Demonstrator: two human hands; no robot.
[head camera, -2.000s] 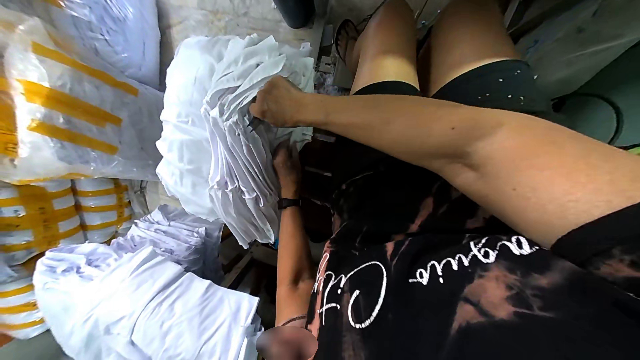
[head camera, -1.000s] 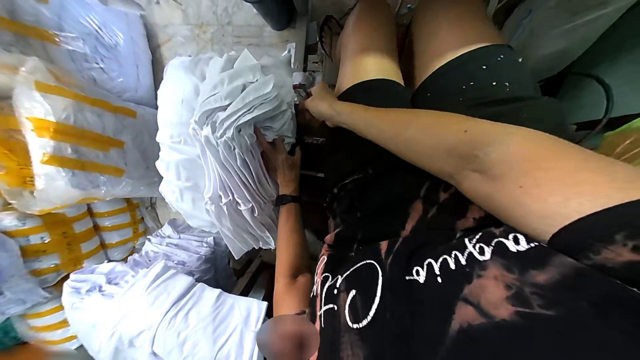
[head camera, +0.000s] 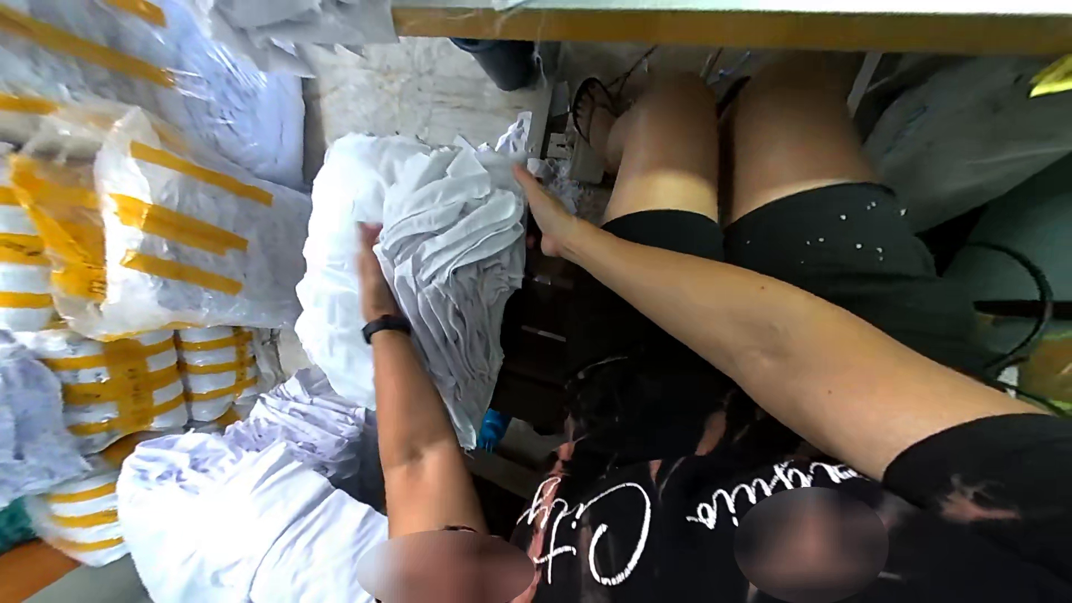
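A stack of thin white cloth pieces (head camera: 461, 226) lies fanned in overlapping layers beside a larger white cloth bundle (head camera: 335, 293). My left hand (head camera: 374, 272), with a black band on the wrist, rests along the stack's left side, between it and the bundle. It is slightly blurred and its fingers look extended. At the stack's upper right edge is my right hand (head camera: 548, 209), fingers extended and palm toward the cloth; whether it presses on the cloth is hard to tell.
Clear plastic packs with yellow tape (head camera: 180, 222) are piled at the left. More white cloth (head camera: 251, 511) lies at lower left. A dark bucket (head camera: 502, 63) stands on the floor beyond. A table edge (head camera: 712, 27) crosses the top. My legs are at upper right.
My left hand has moved from the stack's right part to its left side. My right hand, on top of the stack two seconds ago, is now at its right edge. The table edge has come into view.
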